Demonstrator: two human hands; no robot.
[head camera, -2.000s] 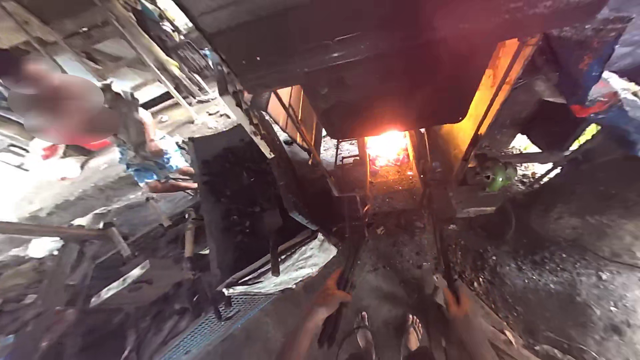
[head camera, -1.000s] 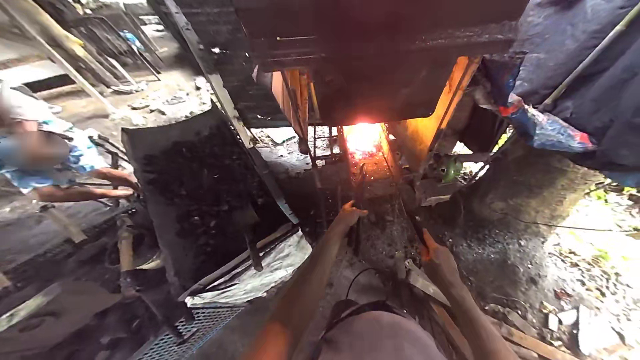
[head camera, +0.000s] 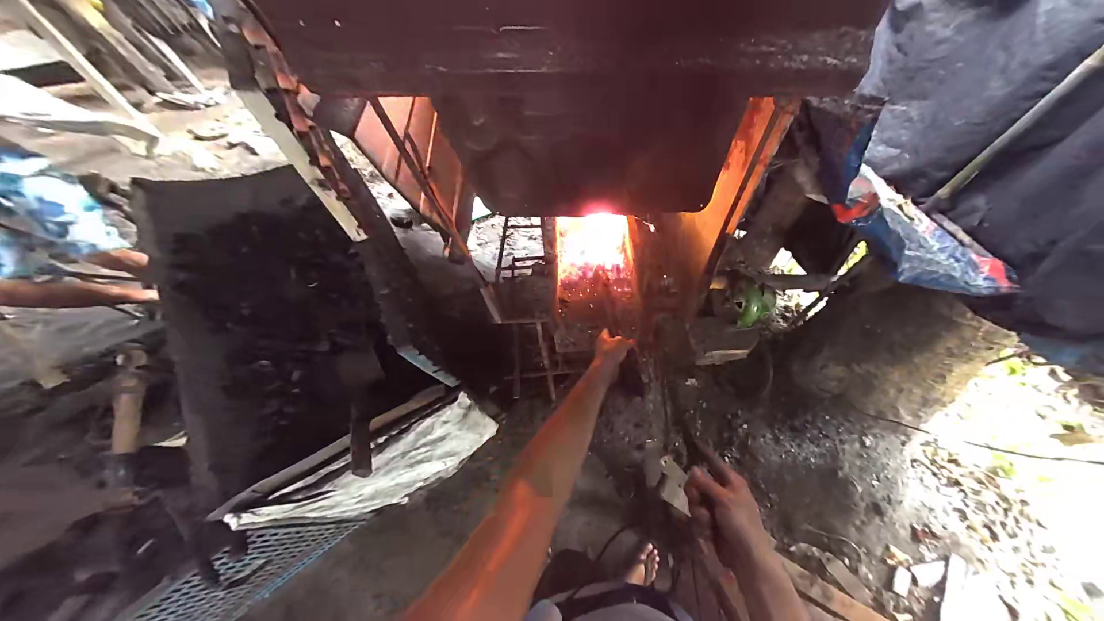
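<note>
My left hand (head camera: 614, 347) reaches forward, its fingers closed around a thin dark rod that points toward the glowing coals (head camera: 595, 250) of a forge. The coals lie in a narrow trough beneath a large dark metal hood (head camera: 586, 121). Nearer my body and to the right, my right hand (head camera: 720, 500) is at a long dark tool whose shape is hard to make out; its fingers are curled, and whether they grip it cannot be told. The far end of the left rod fades into the glare.
A dark upright sheet (head camera: 267, 319) stands at left, beside a pale crumpled sheet (head camera: 388, 466) and a blue metal mesh (head camera: 250, 561). Another person's arms (head camera: 78, 293) show at the far left. Lit orange panels flank the coals. A dark tarpaulin (head camera: 1018, 112) hangs at right.
My left hand has moved forward, nearer the coals. The view has come closer to the forge. The other person is now only partly in view at the left edge.
</note>
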